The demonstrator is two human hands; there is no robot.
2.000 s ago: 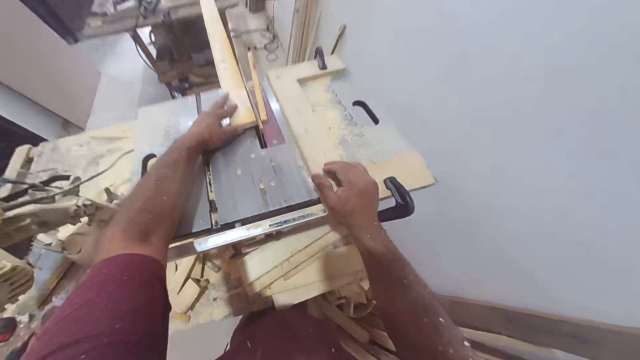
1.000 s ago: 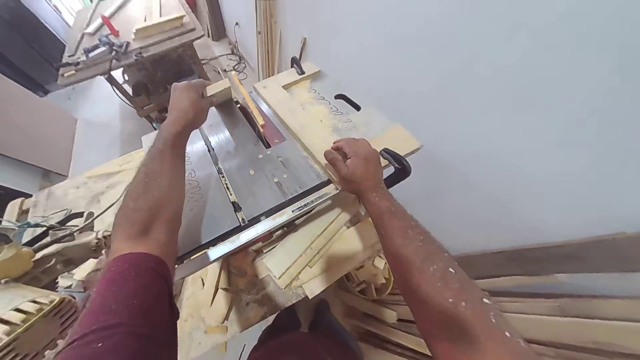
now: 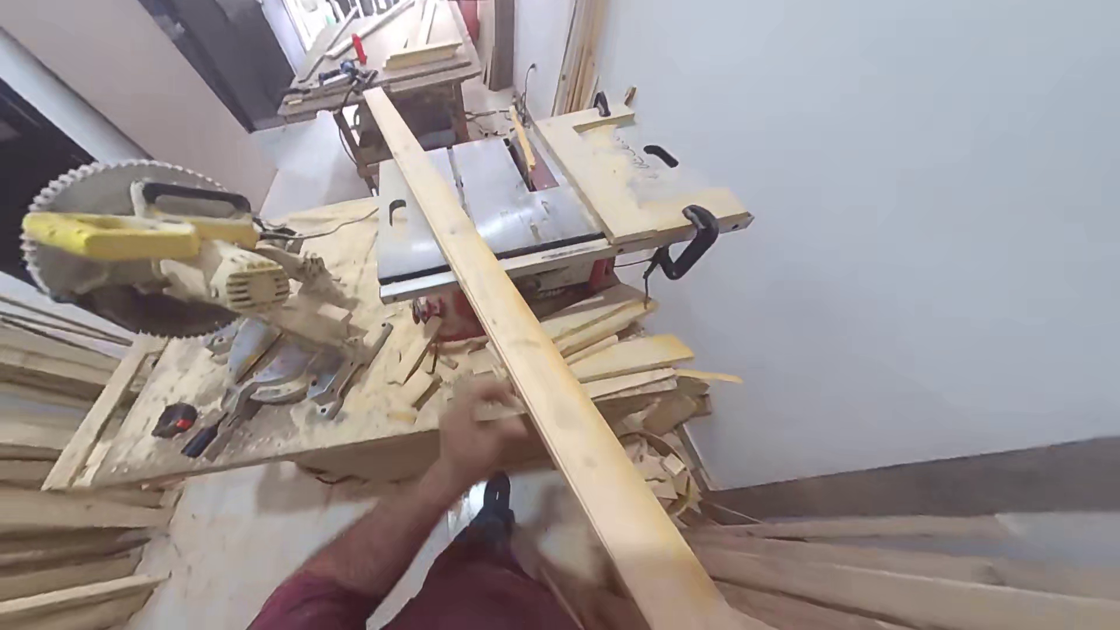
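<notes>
A long pine board (image 3: 516, 341) runs from the bottom right up across the table saw's metal top (image 3: 499, 201). My left hand (image 3: 481, 429) is at the board's left edge, its fingers bent and blurred; whether it grips the board is hidden. My right hand does not show. A wooden fence board (image 3: 604, 184) lies on the right of the saw top, with a black clamp (image 3: 691, 241) at its near corner. A thin wood strip (image 3: 523, 140) stands near the saw's slot.
A miter saw (image 3: 175, 254) with a large toothed blade stands on the workbench at left, a tape measure (image 3: 175, 420) near it. Offcuts (image 3: 630, 367) are heaped below the table saw. Stacked boards (image 3: 875, 560) lie lower right; another worktable (image 3: 385, 79) is behind.
The long board now lies diagonally across the view. My left hand has come back from the saw's far end towards me. My right hand has left the fence and is out of view. The view has shifted.
</notes>
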